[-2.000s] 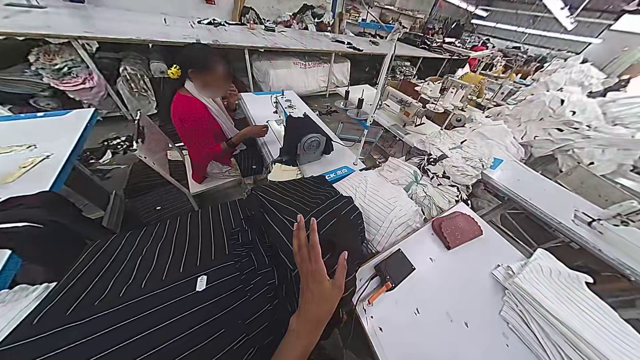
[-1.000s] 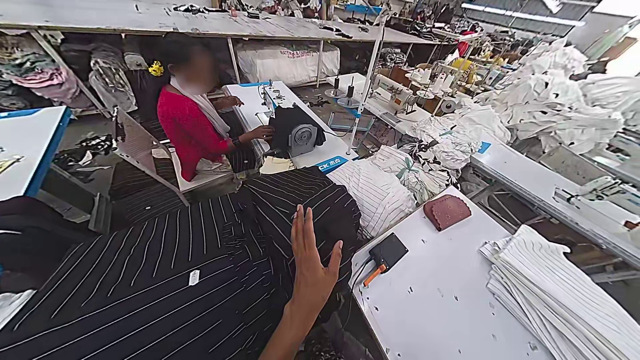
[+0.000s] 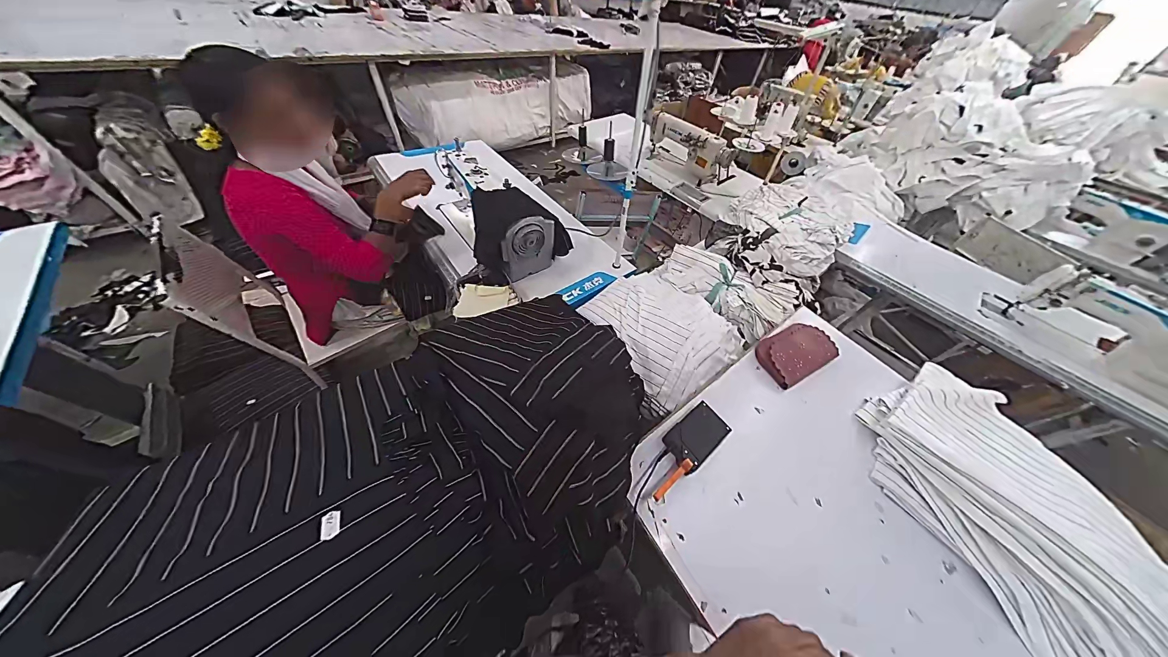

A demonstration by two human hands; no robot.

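At the bottom edge of the head view, only the top of one bare hand shows, which appears to be my left hand (image 3: 766, 639). It is over the near edge of a white table (image 3: 776, 538); its fingers and anything in them are cut off. My right hand is out of view. To the left lies a large heap of black pinstriped fabric (image 3: 365, 484) with a small white tag (image 3: 330, 525) on it. On the table are a black box (image 3: 697, 436) with an orange-handled tool (image 3: 673, 479) beside it, a maroon scalloped item (image 3: 797, 354) and stacked white striped fabric pieces (image 3: 995, 511).
Beyond the black heap, a person in a red top (image 3: 301, 228) sits at a sewing machine table (image 3: 566, 265) with black cloth on it. White striped bundles (image 3: 671, 328) lie between the tables. More sewing machines (image 3: 689, 146) and white fabric piles (image 3: 958, 137) stand behind.
My left hand, spread over the black striped fabric before, has left it; the hand now shows only at the bottom edge by the white table. The seated person's arm has moved.
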